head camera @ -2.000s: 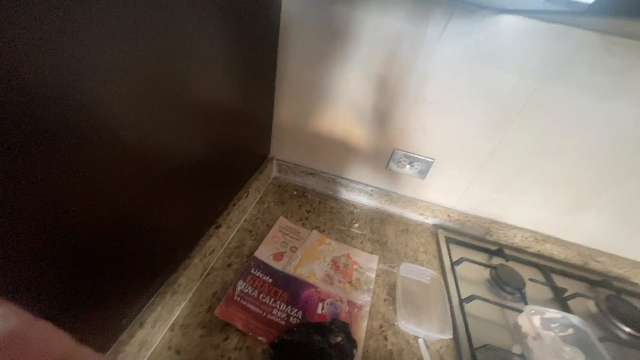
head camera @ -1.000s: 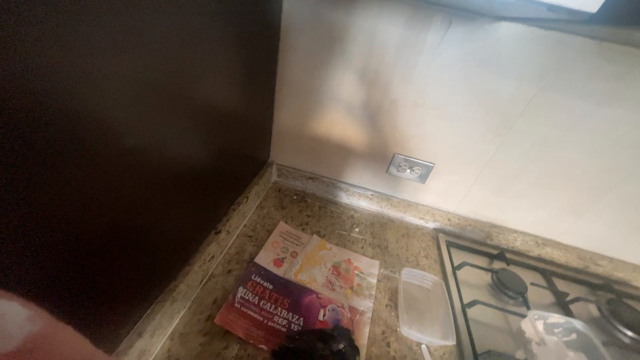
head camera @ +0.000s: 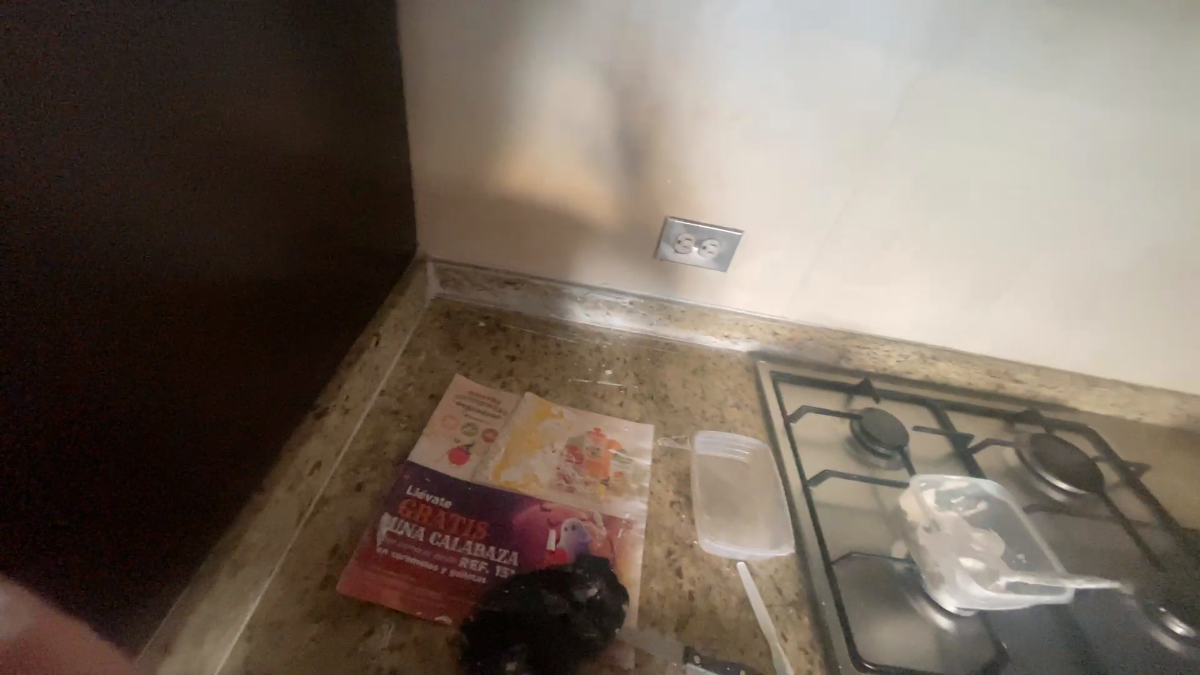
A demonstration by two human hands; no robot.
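Note:
A blurred patch of skin, apparently part of my left hand [head camera: 47,633], shows at the lower left edge; its fingers and anything in it are out of frame. My right hand is out of view. A printed flyer [head camera: 562,506] lies on the granite countertop, with a crumpled black plastic bag [head camera: 548,614] over its lower edge. By the bag is a flat-bladed tool with a black handle [head camera: 712,663], partly cut off. To the right lie a clear plastic lid [head camera: 741,497] and a white plastic stick [head camera: 764,614].
A clear plastic container [head camera: 984,544] with white paste and a utensil stands on the gas cooktop [head camera: 820,562]. A dark panel [head camera: 187,281] rises at left. The pale wall behind bears an electrical outlet [head camera: 699,245] above the granite backsplash [head camera: 600,305].

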